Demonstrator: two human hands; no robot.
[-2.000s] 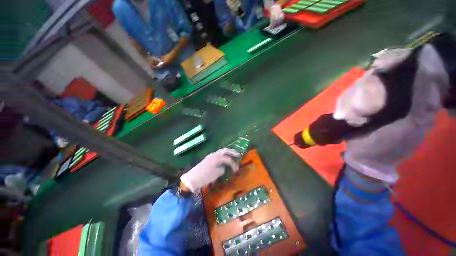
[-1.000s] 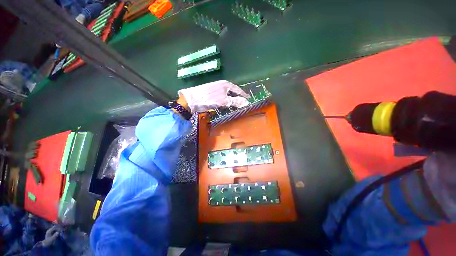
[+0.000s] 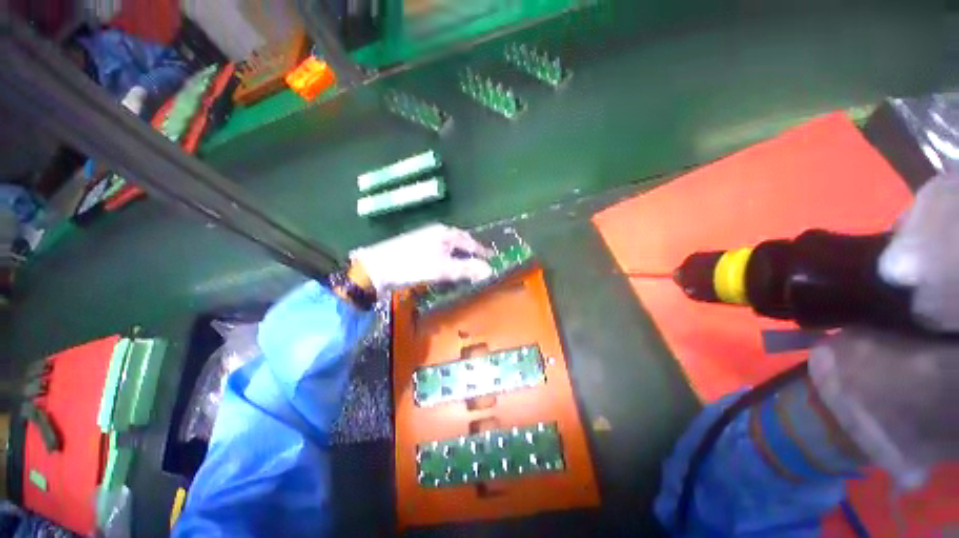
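Observation:
An orange-brown fixture [image 3: 578,462] lies in front of me. Two green circuit boards sit in its middle recess [image 3: 482,376] and its near recess [image 3: 491,455]. My gloved left hand [image 3: 426,260] holds a third circuit board [image 3: 511,255] at the far end of the fixture; it is tilted over the far recess, partly hidden by the fingers. My gloved right hand [image 3: 878,384], cut by the right edge, holds a black electric screwdriver [image 3: 831,278] with a yellow ring. Its thin bit points left, over the red mat [image 3: 768,189].
Two pale-faced modules [image 3: 402,198] and several green boards [image 3: 491,92] stand on the green conveyor. A speckled screw tray [image 3: 363,405] and a black bin with a plastic bag [image 3: 216,389] are left of the fixture. A metal post [image 3: 200,189] slants across the left.
My left hand remains on the board at the fixture's far end. The right hand with the screwdriver came down over the mat, then shifted left in view. The camera view has also shifted.

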